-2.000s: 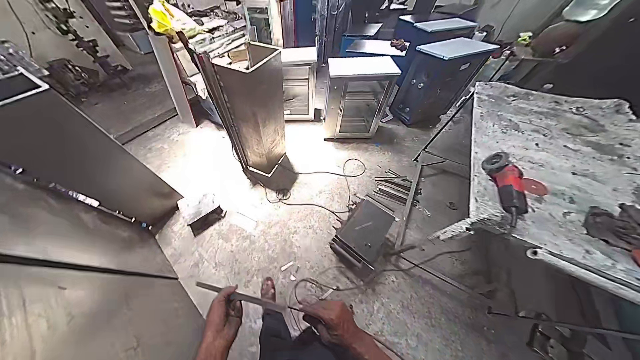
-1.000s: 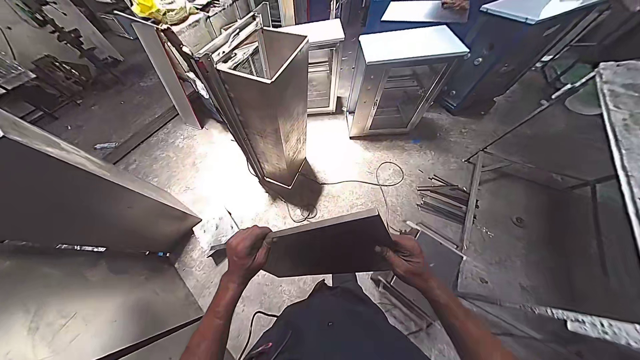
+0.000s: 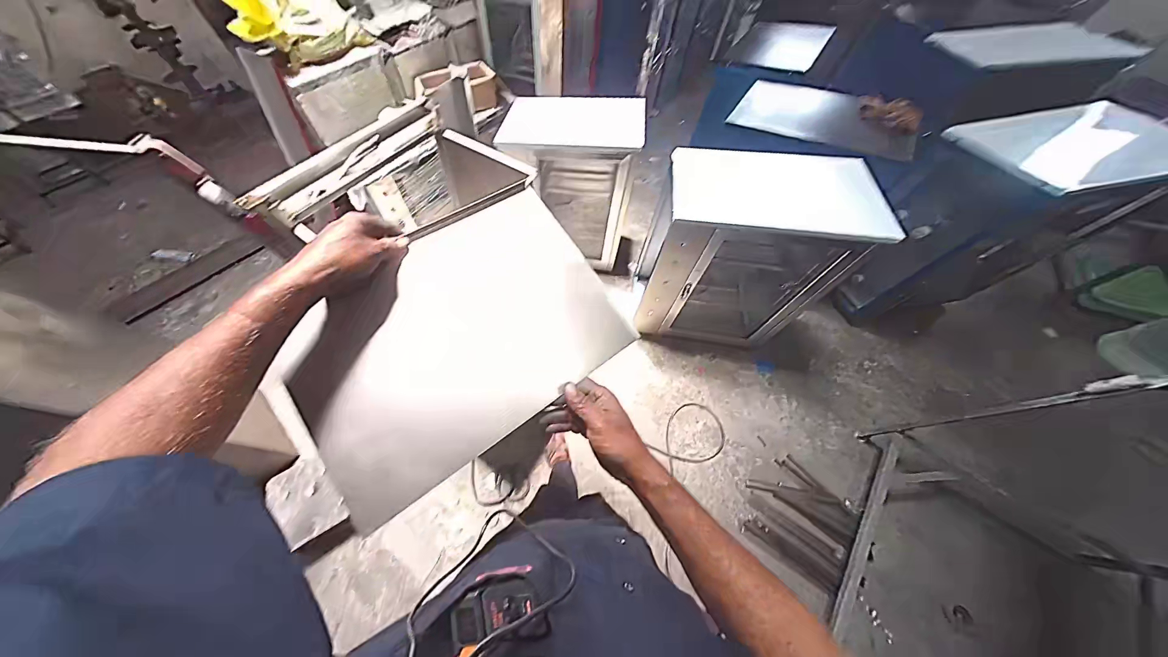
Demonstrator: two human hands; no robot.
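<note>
A broad, pale sheet-metal panel (image 3: 465, 356) is tilted in front of me, between both hands. My left hand (image 3: 351, 248) grips its far left edge, close to the rim of an open-topped rectangular metal box (image 3: 479, 173). My right hand (image 3: 595, 422) pinches the near right edge between thumb and fingers. The panel's far edge overlaps the box rim in view; whether they touch I cannot tell. Most of the box's body is hidden behind the panel. Long thin strips (image 3: 351, 173) lean beside the box on its left.
Two small metal cabinets with white tops (image 3: 785, 192) (image 3: 575, 123) stand beyond. Metal bars (image 3: 798, 525) lie on the floor at right, near a looped cable (image 3: 695, 433) and a metal frame (image 3: 867, 529). A black and orange device (image 3: 497, 616) with a cord rests near my body.
The held panel has moved up and to the left, towards the open box, and now shows a bright broad face. Two seconds ago my hands held a narrow strip-like piece lower down.
</note>
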